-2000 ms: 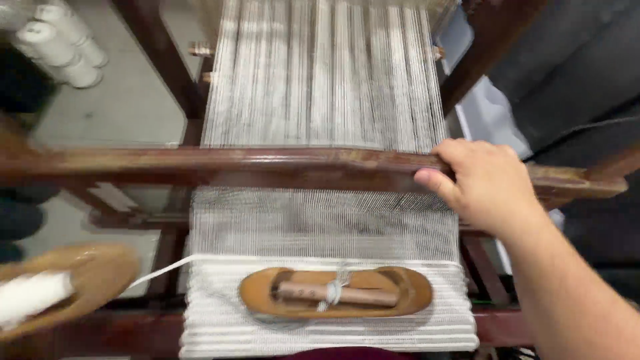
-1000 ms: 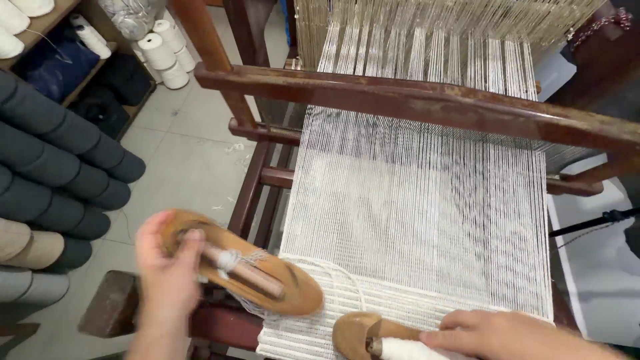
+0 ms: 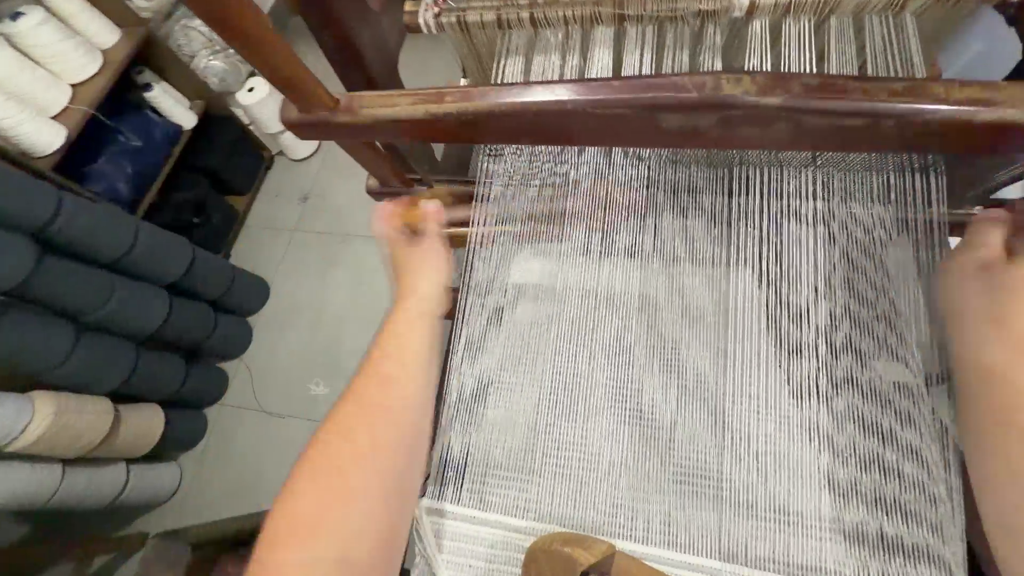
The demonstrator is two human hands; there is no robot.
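White and grey warp threads [image 3: 640, 336] run down the wooden loom to a band of woven white cloth [image 3: 480, 532]. At the left edge of the warp, my left hand [image 3: 412, 228] is blurred, fingers closed around the end of a wooden shuttle [image 3: 432, 210], whose length shows faintly between the threads. My right hand [image 3: 988, 248], also blurred, is at the right edge of the warp, near a thin rod; its grip is unclear. A second wooden shuttle [image 3: 572, 554] lies on the cloth at the bottom edge, partly cut off.
The loom's wooden beater beam [image 3: 656, 116] crosses above both hands, with heddles [image 3: 704, 12] behind it. At left stand stacked dark yarn cones [image 3: 120, 296], beige cones [image 3: 76, 420] and a shelf with white cones [image 3: 56, 48]. Tiled floor [image 3: 320, 320] lies between them and the loom.
My left hand has moved from over the cloth's left edge up to the warp's left side with the shuttle. My right hand has left the other shuttle and moved to the warp's right edge.
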